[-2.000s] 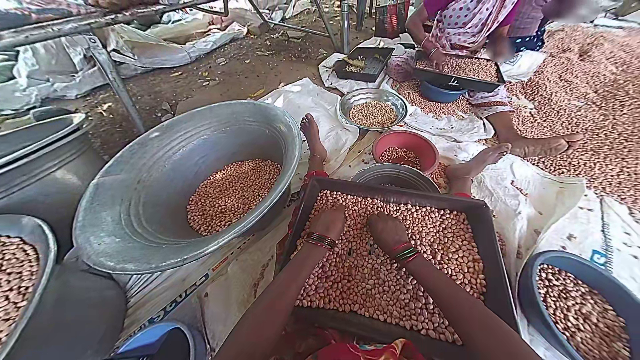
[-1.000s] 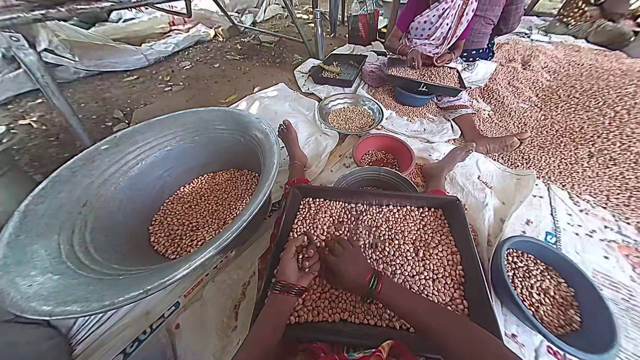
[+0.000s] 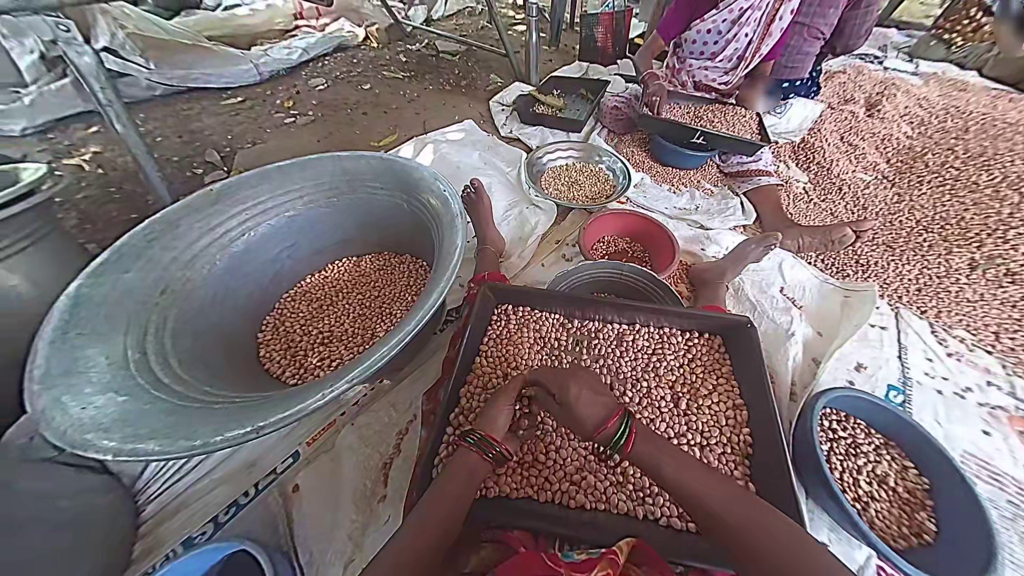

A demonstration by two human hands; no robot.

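Observation:
A dark rectangular tray [image 3: 764, 400] lies across my lap, spread with a layer of pinkish-brown shelled nuts or beans [image 3: 672, 376]. Over its left-middle part, my left hand [image 3: 506, 412] and my right hand [image 3: 574, 398] meet, fingers curled toward each other. Whether anything is between the fingers is hidden. Both wrists carry bangles. Left of the tray stands a wide metal basin [image 3: 200, 240] with a heap of the same nuts or beans inside. A blue-grey tub [image 3: 952, 488] at the right holds more of them.
Beyond the tray are a grey bowl [image 3: 616, 280], a red bowl [image 3: 648, 232] and a steel bowl [image 3: 616, 160]. Another person handles a second dark tray [image 3: 696, 138] above a blue bowl [image 3: 680, 156]. A large heap [image 3: 920, 200] spreads at right. A blue container [image 3: 216, 560] is lower left.
My hands were apart, spread flat on the tray's contents two seconds ago; they have since come together and drawn nearer to me. The view has shifted somewhat.

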